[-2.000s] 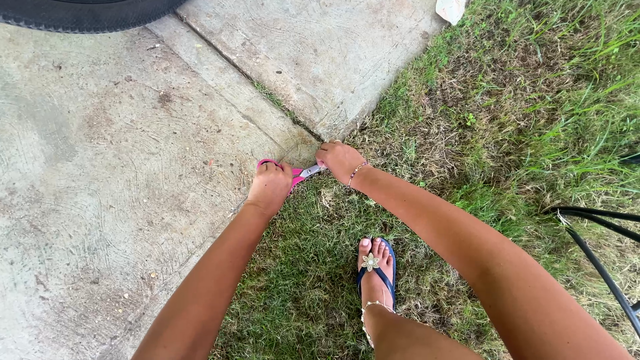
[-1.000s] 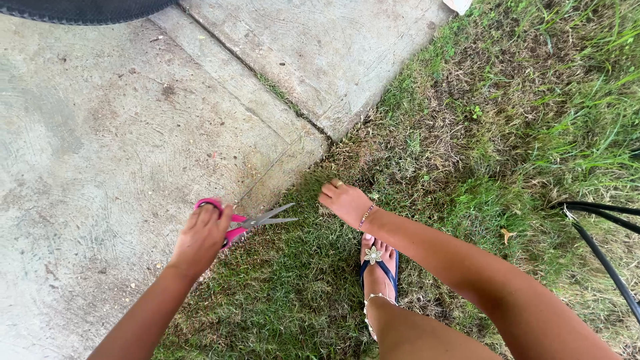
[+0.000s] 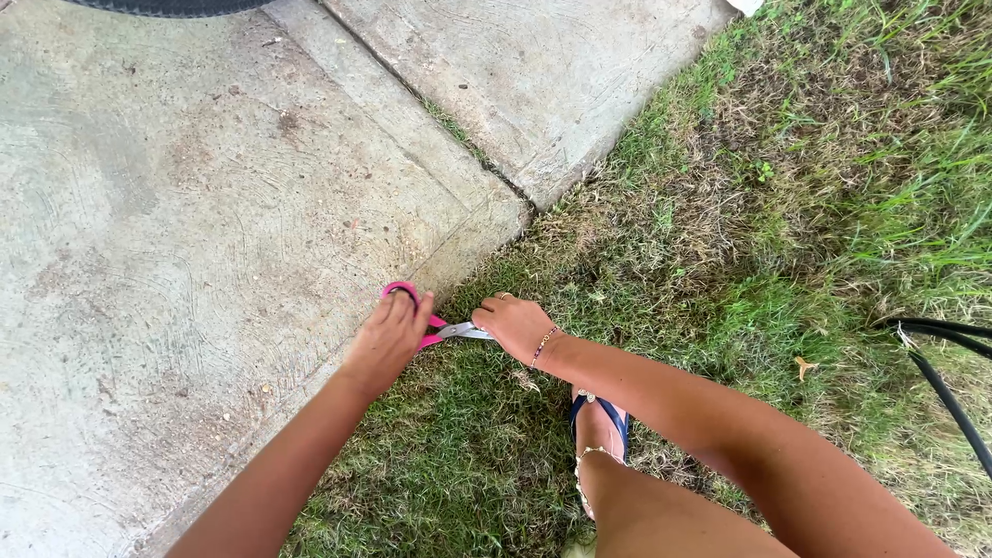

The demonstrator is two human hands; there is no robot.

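My left hand (image 3: 391,337) grips the pink handles of a pair of scissors (image 3: 453,331) at the concrete's edge. The metal blades point right, low over the grass, and their tips run beneath the fingers of my right hand (image 3: 515,325). That hand is bent down at the short grass (image 3: 465,434), its fingers drawn together; whether they pinch any blades of grass is hidden. A ring and a beaded bracelet are on it.
Concrete slabs (image 3: 232,194) with a grassy joint fill the left and top. A black tire (image 3: 178,6) stands at the top left. My foot in a blue flip-flop (image 3: 598,422) is below my right hand. Black cables or tubes (image 3: 953,411) lie at the right edge.
One second ago the blades were spread and apart from my right hand; now the scissors and right hand are together again, the blades nearly closed. Two seconds ago they also met, nearer the slab joint.
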